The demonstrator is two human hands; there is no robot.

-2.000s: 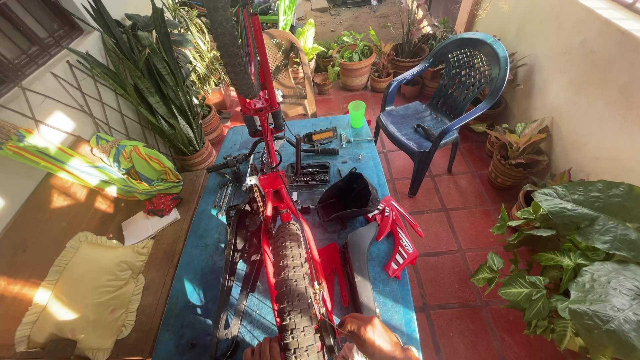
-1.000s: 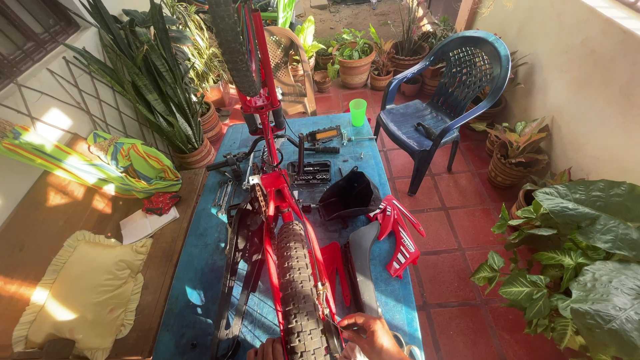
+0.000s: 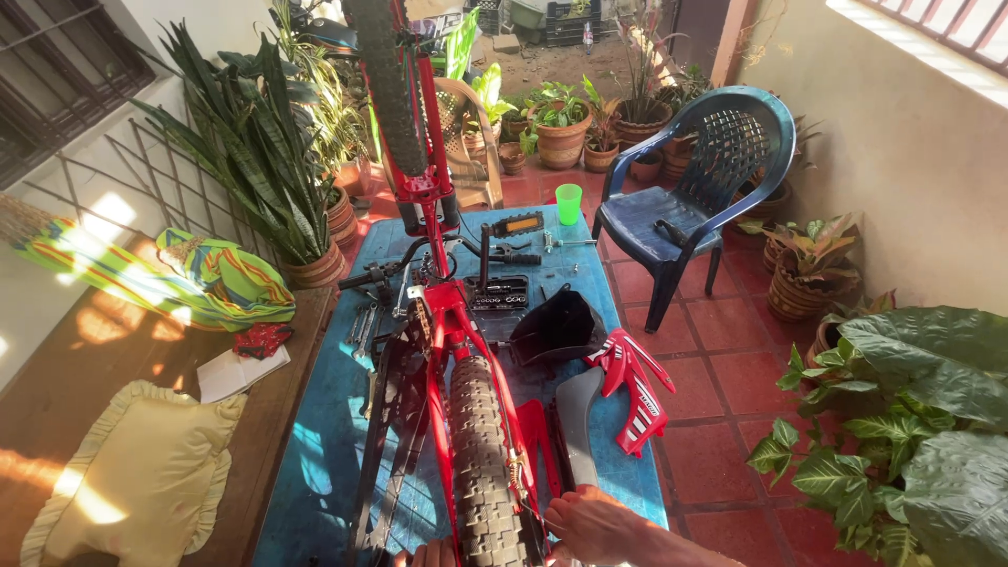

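A red bicycle (image 3: 449, 315) stands upside down on a blue table (image 3: 315, 457), its knobby rear tire (image 3: 482, 441) nearest to me. My right hand (image 3: 591, 524) is at the right side of this wheel, low in the view, with fingers curled near the frame; what they grip is hidden. At the left side of the tire, on the bottom edge, only some fingers of my left hand (image 3: 429, 554) show, close to the frame; the rest is out of view. A metal spring part (image 3: 516, 472) sits on the frame tube just above my right hand.
The table bears wrenches (image 3: 364, 327), a socket set (image 3: 500, 293), a black plastic cover (image 3: 555, 327), a grey seat-like part (image 3: 579, 417), red plastic panels (image 3: 634, 394) and a green cup (image 3: 568, 203). A blue chair (image 3: 661, 228) and potted plants stand around; a cushion (image 3: 150, 465) lies left.
My right hand has moved a little at the wheel's right side, and its fingers are now more curled. My left hand stays low at the wheel's left side.
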